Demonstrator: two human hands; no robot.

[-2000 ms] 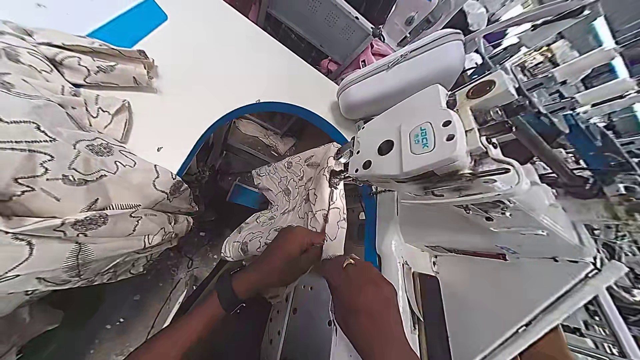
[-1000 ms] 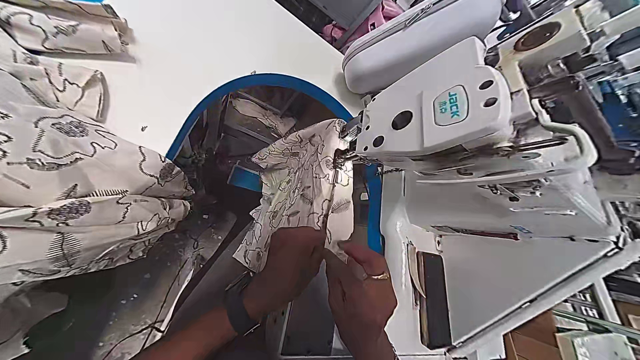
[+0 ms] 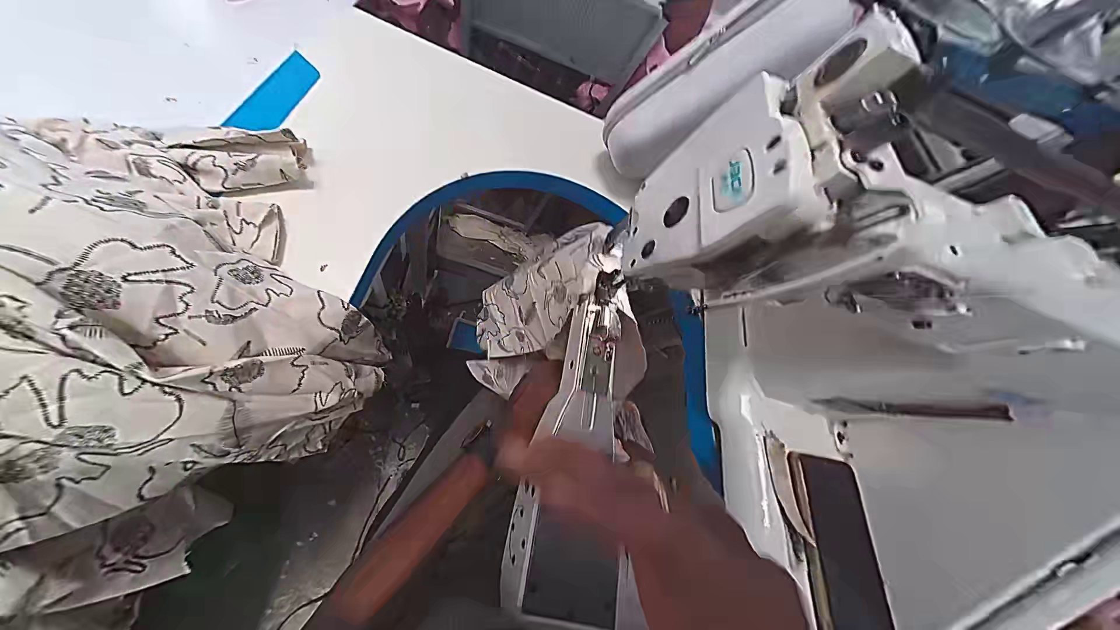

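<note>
Cream fabric with dark stitched flower outlines hangs at the needle area of a white Jack sewing machine, left of its narrow metal arm. My left hand is on the left side of that arm, just below the fabric, partly hidden and blurred; its hold cannot be made out. My right hand crosses over the lower part of the arm, strongly blurred, its fingers not distinct. A dark band sits on my left wrist.
A large heap of the same patterned fabric lies on the left of the white table. Blue edging rims the curved cut-out around the machine arm. A pale zipped case stands behind the machine head.
The fabric no longer covers the machine's narrow arm, which now shows. Both hands were together on the fabric in front of the needle; now they are apart, the left beyond the arm.
</note>
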